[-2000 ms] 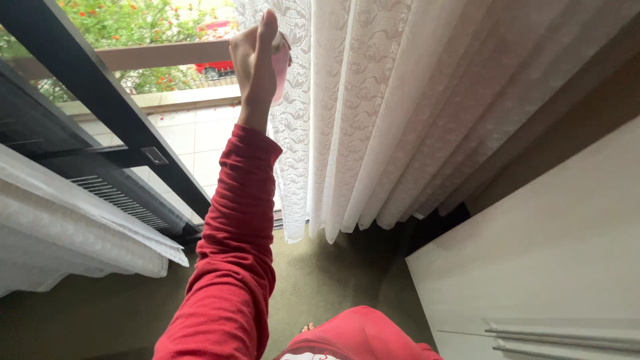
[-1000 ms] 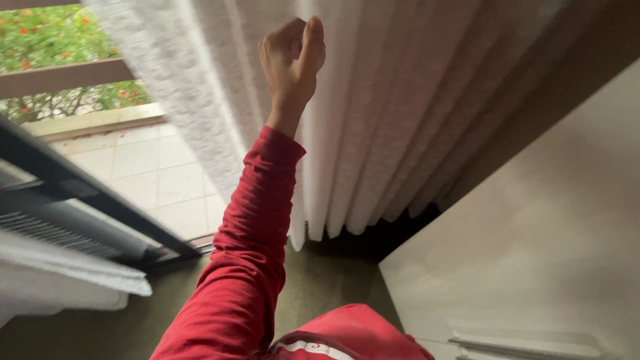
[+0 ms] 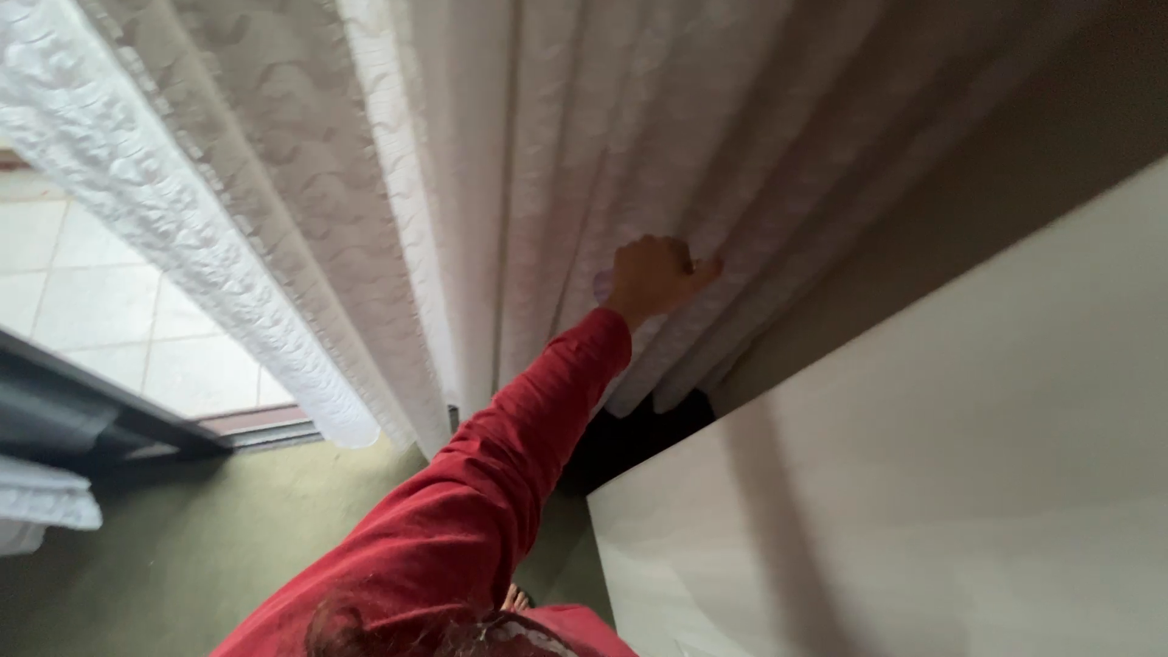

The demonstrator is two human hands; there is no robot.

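Note:
My left hand (image 3: 659,276), in a red sleeve, reaches forward to the folds of a white patterned curtain (image 3: 319,182). Its fingers are curled and the thumb points right. Whether cloth is gripped in them cannot be told in the shade. A small purplish patch shows beside the wrist; what it is stays unclear. The curtain's bright left edge hangs slanting across the doorway, and darker folds gather around and beyond the hand. My right hand is out of view.
Outside the doorway lie pale floor tiles (image 3: 100,301). A dark door frame (image 3: 119,401) and another white curtain's hem (image 3: 46,493) are at the left. A white panel-like surface (image 3: 876,438) fills the right. Below is greenish floor (image 3: 237,538), with part of a bare foot.
My left hand has moved right and lower across the view, from the curtain's left part to its darker folds. The curtain now covers more of the doorway view. The camera view has shifted.

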